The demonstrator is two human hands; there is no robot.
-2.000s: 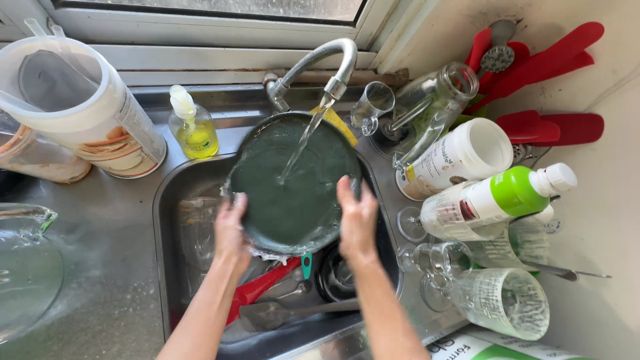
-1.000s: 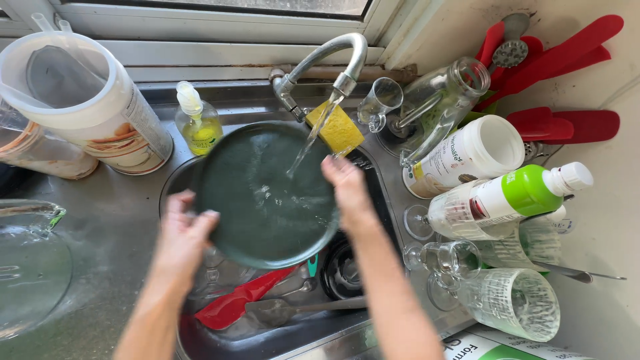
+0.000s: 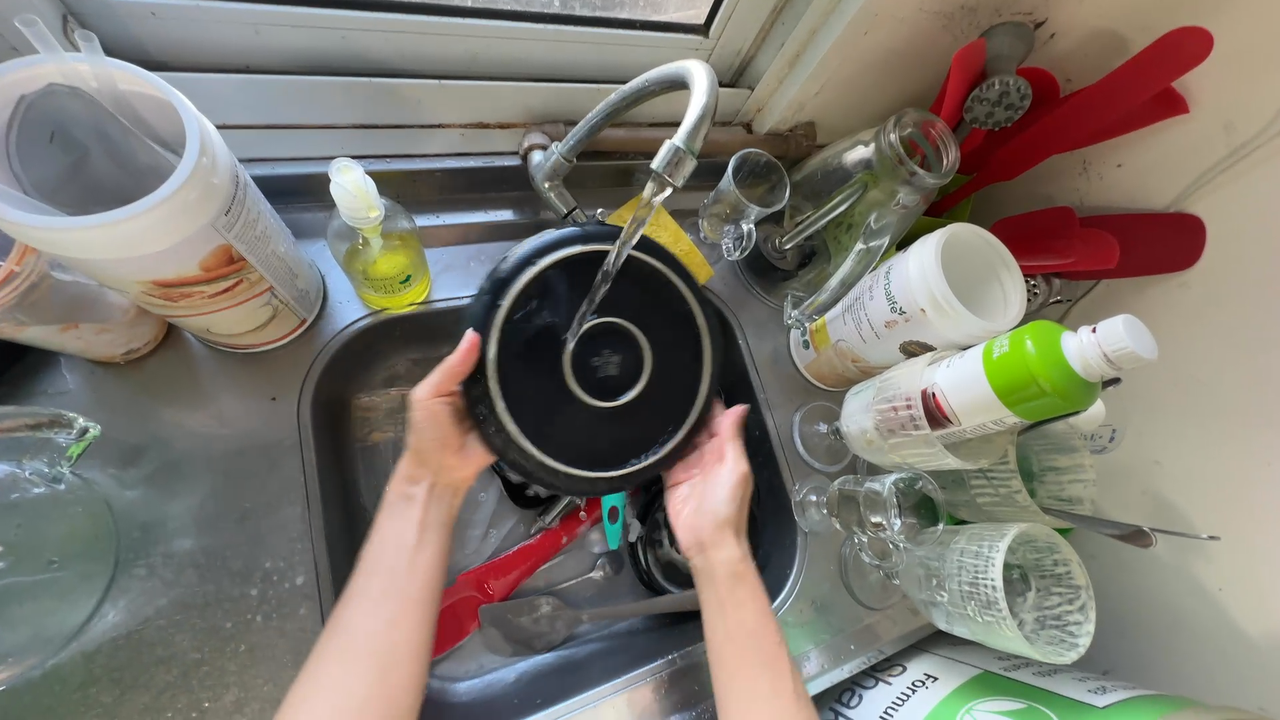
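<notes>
A dark round plate (image 3: 520,400) is held bottom side up over the sink (image 3: 312,450), its pale base rings showing. Water from the metal faucet (image 3: 678,160) runs onto its underside. My left hand (image 3: 440,420) grips the plate's left edge, and my right hand (image 3: 712,480) holds the lower right edge, with some fingers hidden beneath. Behind the plate, a yellow sponge (image 3: 682,242) is partly covered. Below it in the basin lie a red utensil (image 3: 480,590), a grey spatula (image 3: 530,622), a teal handle (image 3: 613,520) and a dark round item (image 3: 660,550).
A soap bottle (image 3: 380,250) and a large plastic tub (image 3: 250,260) stand left of the faucet. On the right crowd a glass mug (image 3: 745,195), a glass jar (image 3: 850,190), a white tub (image 3: 900,300), a green-and-white bottle (image 3: 1020,385) and several drinking glasses (image 3: 1000,590). A glass vessel (image 3: 50,560) sits far left.
The plate has been turned over: its green face was up in both earlier frames, and its black underside now faces up under the water. Both hands still hold it.
</notes>
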